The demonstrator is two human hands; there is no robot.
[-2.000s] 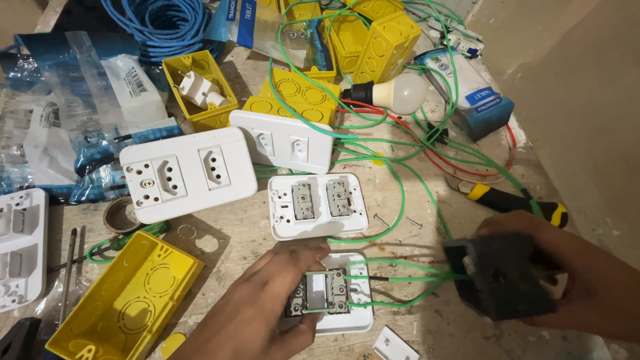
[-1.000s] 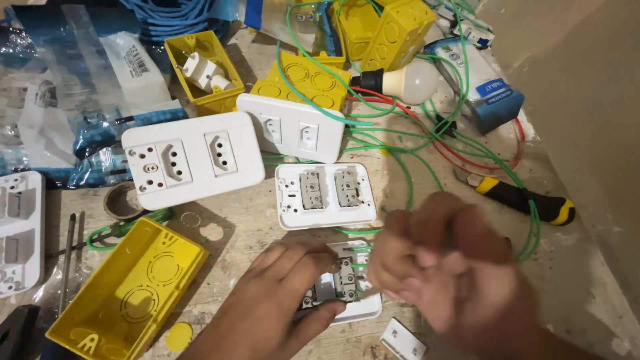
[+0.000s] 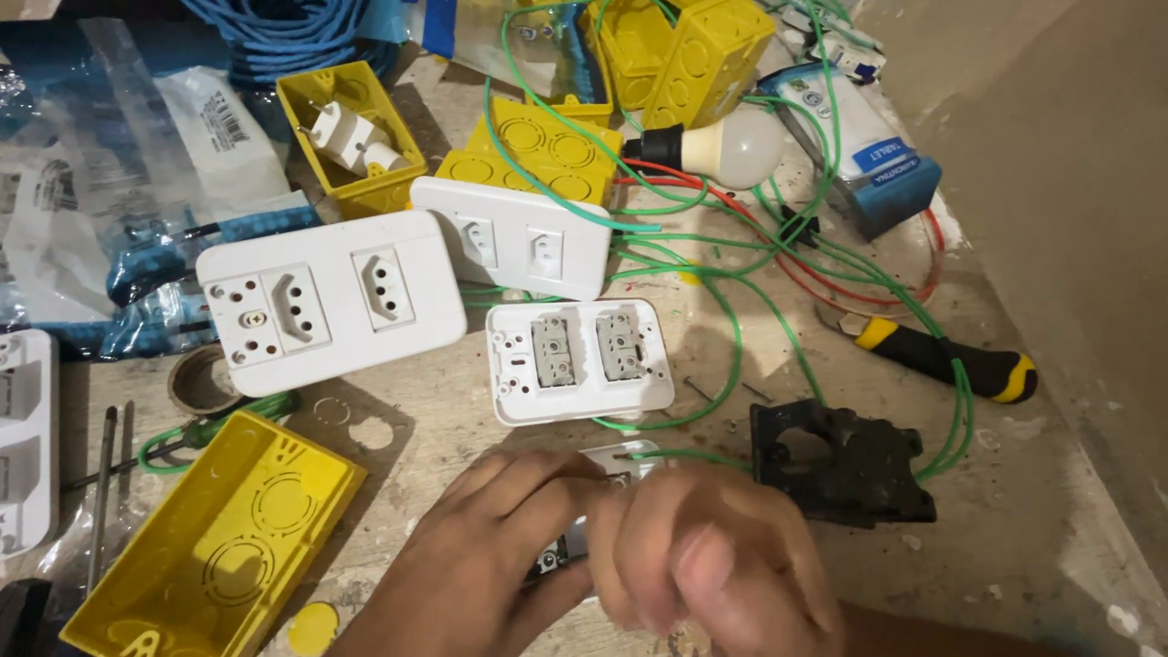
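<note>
My left hand grips a white double outlet plate that lies face down at the lower middle, its modules mostly hidden by my fingers. Just to the right, my right hand is held over the same plate with curled fingers; whether it pinches something is hidden. A green wire runs from the plate to a black plastic box on the right. Above the hands lies another face-down outlet plate with two grey modules. Two more outlet plates, one large and one smaller, show their sockets.
A yellow electrical box stands at lower left, more yellow boxes behind. Black-and-yellow handled pliers lie at right. A light bulb with red and green wires, a blue wire coil and plastic packaging cover the back.
The black box, under my right hand two seconds ago, now lies released on the table. My right hand has moved left to the plate. My left hand stays at the plate.
</note>
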